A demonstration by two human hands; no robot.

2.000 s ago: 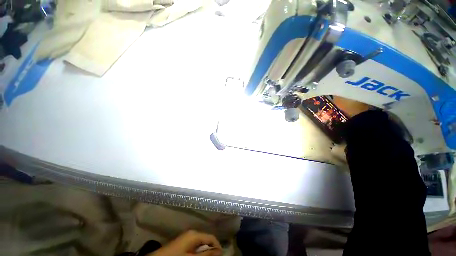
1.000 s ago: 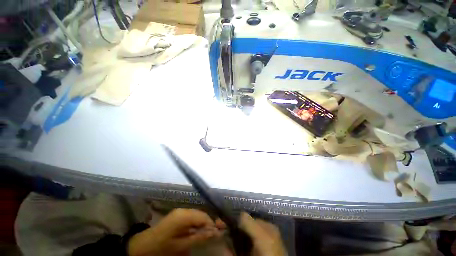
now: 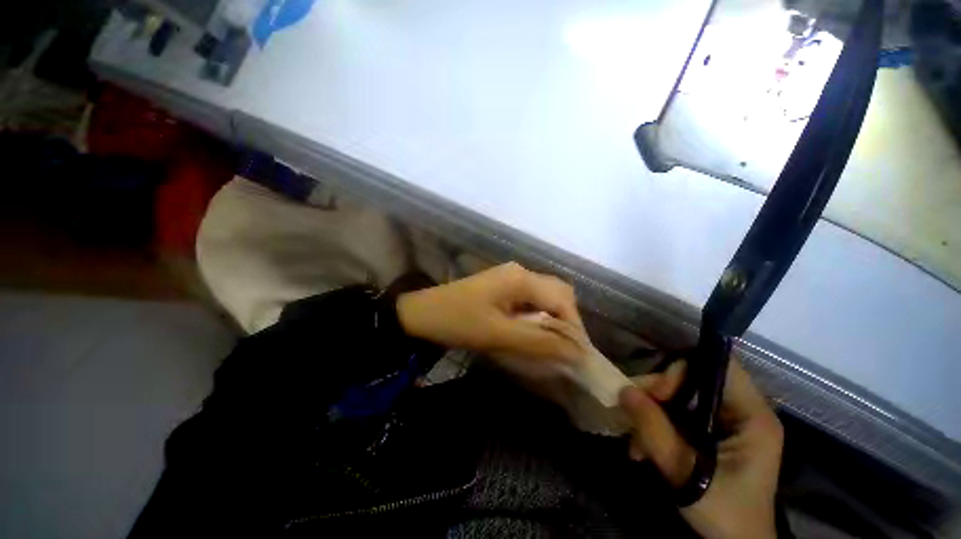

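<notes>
Large black scissors (image 3: 775,232) with long blades stand up from my right hand (image 3: 727,447), over the table's front edge. The blades look closed and point to the upper right. My left hand (image 3: 501,316) is closed on a small cream cloth piece (image 3: 603,379) above my lap. The fingers of my right hand touch the piece's other end while that hand also holds the scissors. How the fingers sit in the handles is partly hidden.
The white machine table (image 3: 474,116) has a ruler-marked front edge. The needle plate (image 3: 727,116) is under bright glare at the upper right. Beige cloth (image 3: 285,242) hangs at the left below the table edge. Something red (image 3: 184,179) lies further left.
The view has turned down toward the lap. My right hand first reached under the machine arm, then came back with the scissors. Both hands now meet at the small cloth piece; the phone is out of view.
</notes>
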